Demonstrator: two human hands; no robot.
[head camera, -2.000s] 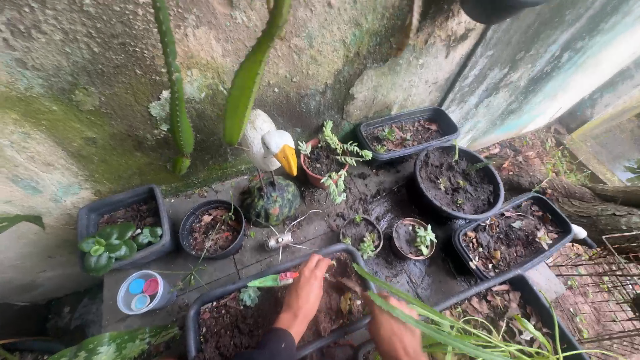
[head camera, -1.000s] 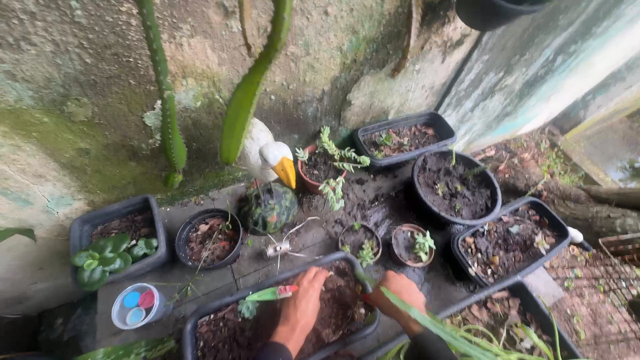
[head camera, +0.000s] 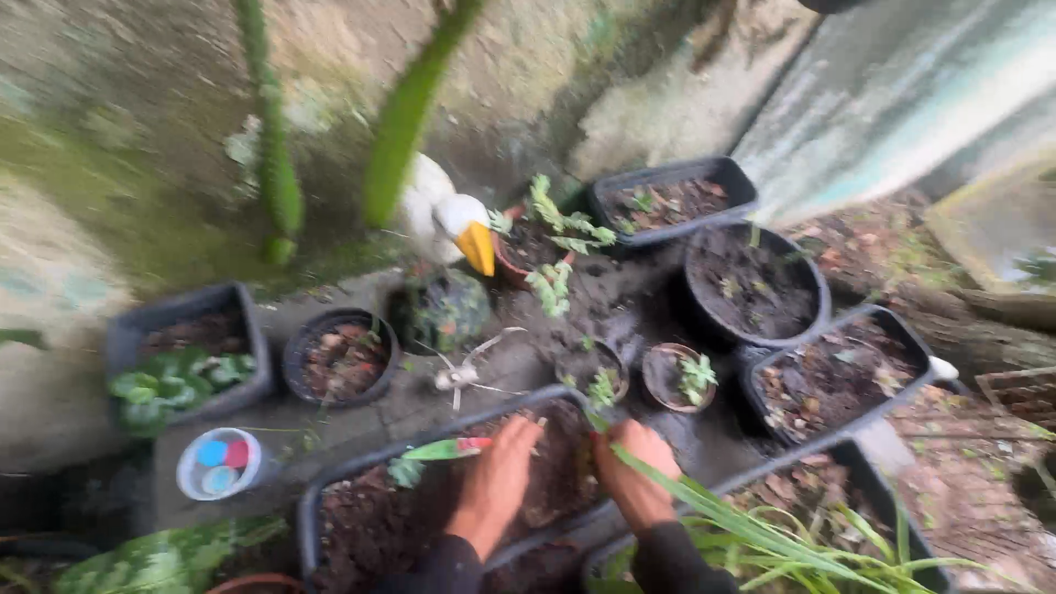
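My left hand (head camera: 499, 470) is over the soil of a long black planter (head camera: 309, 511), palm down. Next to its fingers lies a small tool with a green blade and red part (head camera: 445, 450); whether I grip it I cannot tell. My right hand (head camera: 635, 466) is at the planter's right end, fingers curled at its inner edge; what they hold is hidden. A small succulent (head camera: 405, 471) grows in the planter under the green blade. Just beyond the rim stand two small pots with seedlings, one dark (head camera: 606, 379), one terracotta-coloured (head camera: 678, 378).
A white bird figure with a yellow beak (head camera: 429, 210) stands behind. Around lie a clear cup with coloured discs (head camera: 219, 464), a round black pot (head camera: 342, 356), a large round pot (head camera: 755, 285) and rectangular planters (head camera: 837, 375). Long green leaves (head camera: 726, 520) cross near my right wrist.
My right hand has moved from the lower right up to the planter's right end. My left hand stays over the soil, near the green and red tool.
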